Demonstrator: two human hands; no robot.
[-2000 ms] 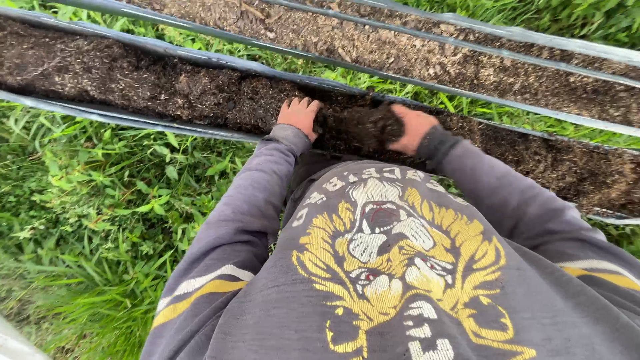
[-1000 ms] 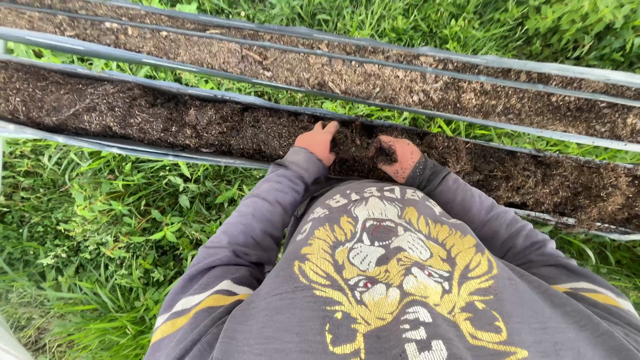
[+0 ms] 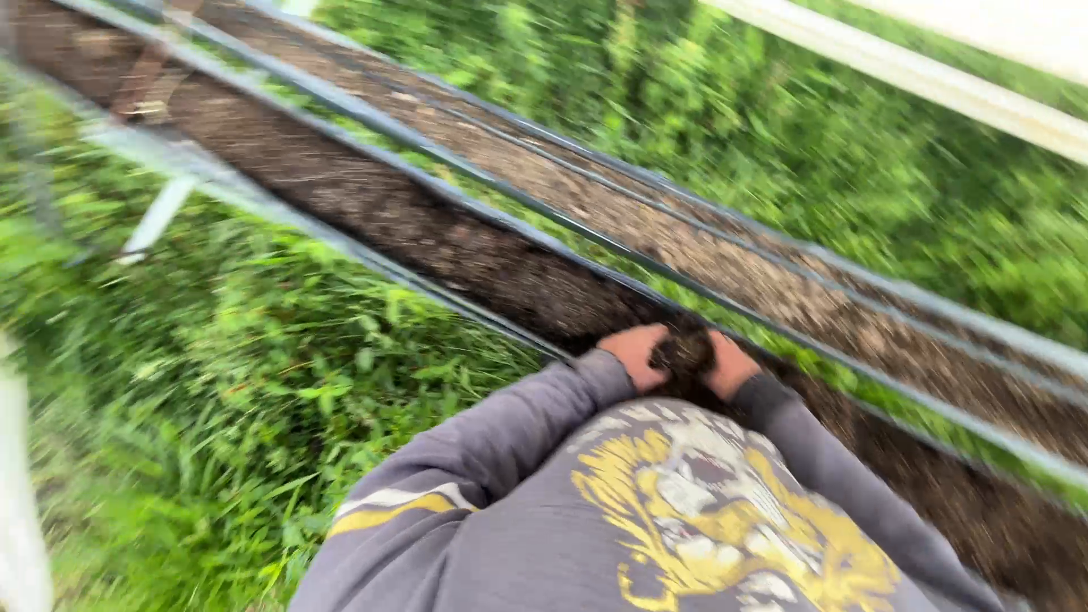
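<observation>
A dark clump of soil (image 3: 682, 350) is pressed between my two hands, over the near long trough of dark soil (image 3: 476, 255). On its left side is my left hand (image 3: 637, 354), the fingers curled against the clump. My right hand (image 3: 729, 364) holds the clump from the right. Both hands are bare below grey sleeves, close to the front of my grey shirt. Motion blur hides the fingertips in part.
Beyond the near trough runs a second trough (image 3: 595, 208) with lighter brown material and pipe-like edges. Green weeds (image 3: 340, 365) grow on both sides. A brownish crosspiece (image 3: 144, 81) spans the near trough at upper left. A pale rail (image 3: 918, 64) crosses the upper right.
The view has swung left and tilted. My hands, apart in the trough one second ago, are now closer together with a soil clump between them.
</observation>
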